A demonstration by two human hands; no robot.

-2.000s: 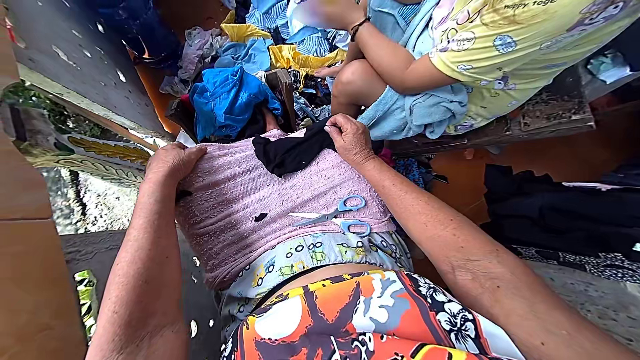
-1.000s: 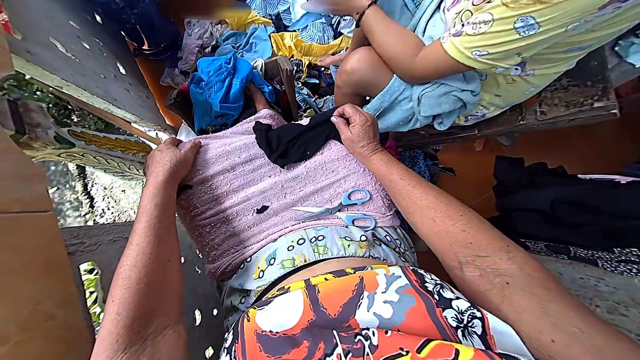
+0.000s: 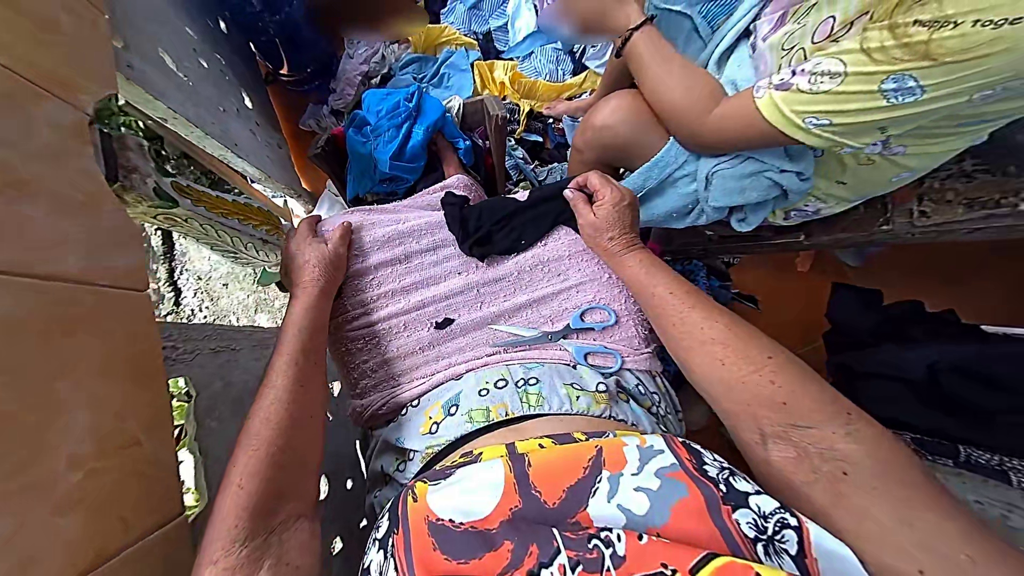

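Observation:
A pink towel (image 3: 432, 280) lies spread over my lap. My right hand (image 3: 604, 212) pinches the right end of a black cloth piece (image 3: 512, 224), which rests across the towel's far part. At the towel's left edge is my left hand (image 3: 316, 256); whether its fingers grip the towel is not clear. Scissors with blue handles (image 3: 564, 338) lie on the towel near my waist, blades parted and pointing left. A small black scrap (image 3: 443, 323) sits left of the blades.
Beyond my knees are a blue cloth (image 3: 396, 136), a yellow cloth (image 3: 528, 84) and many other fabric pieces. Another person in a yellow shirt (image 3: 896, 104) sits at upper right on a wooden bench (image 3: 880, 228). Black fabric (image 3: 920, 368) lies at right. A carved painted panel (image 3: 216, 212) stands at left.

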